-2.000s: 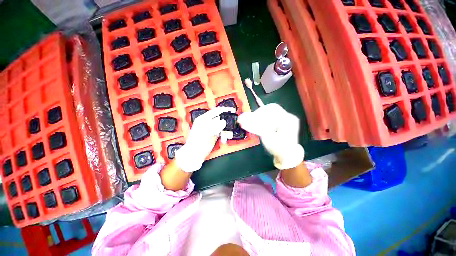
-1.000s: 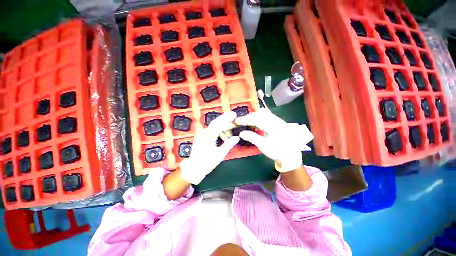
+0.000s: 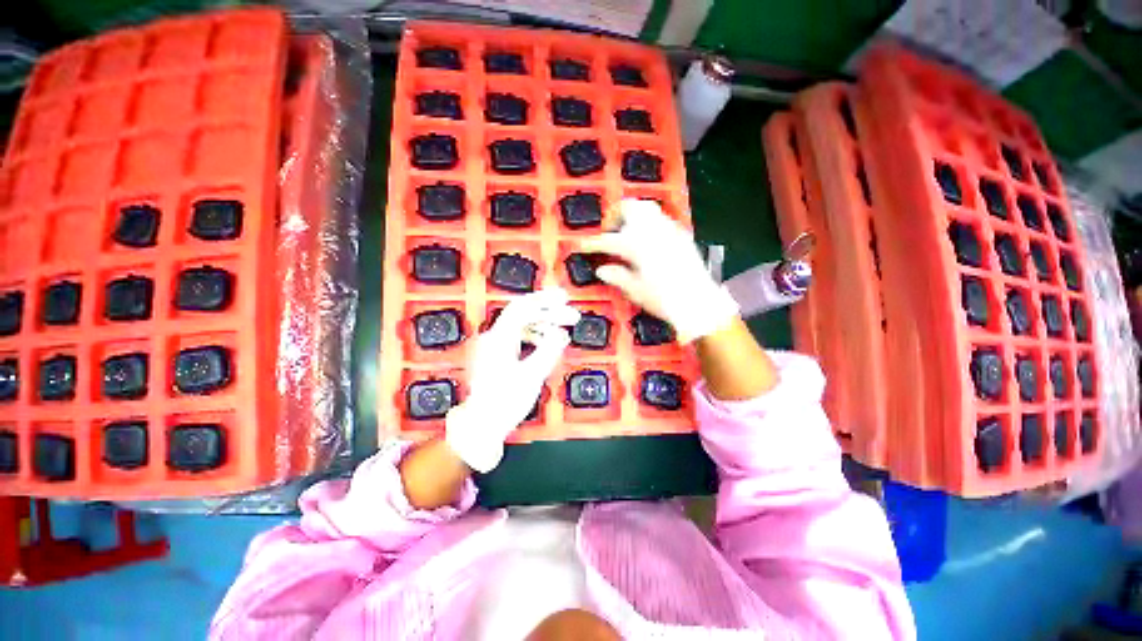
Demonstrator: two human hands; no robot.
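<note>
The middle orange-red foam tray holds black squarish units in a grid of pockets. My gloved right hand is over the tray's right part, thumb and finger spread beside a black unit; whether they touch it cannot be told. My gloved left hand is over the lower middle of the tray, its fingers bent together near another black unit. Whether the left fingers hold something small and white is unclear. The hands and sleeves hide some pockets.
A part-filled foam tray lies at left over clear film. Stacked foam trays stand at right. A whitish dispenser bottle is beside my right wrist; a second bottle is at the tray's far right corner. A blue bin is below.
My hands have moved apart; the right has gone up and forward over the tray. The unit between them is no longer seen there. The white cloth by my right hand is out of sight. The view has shifted.
</note>
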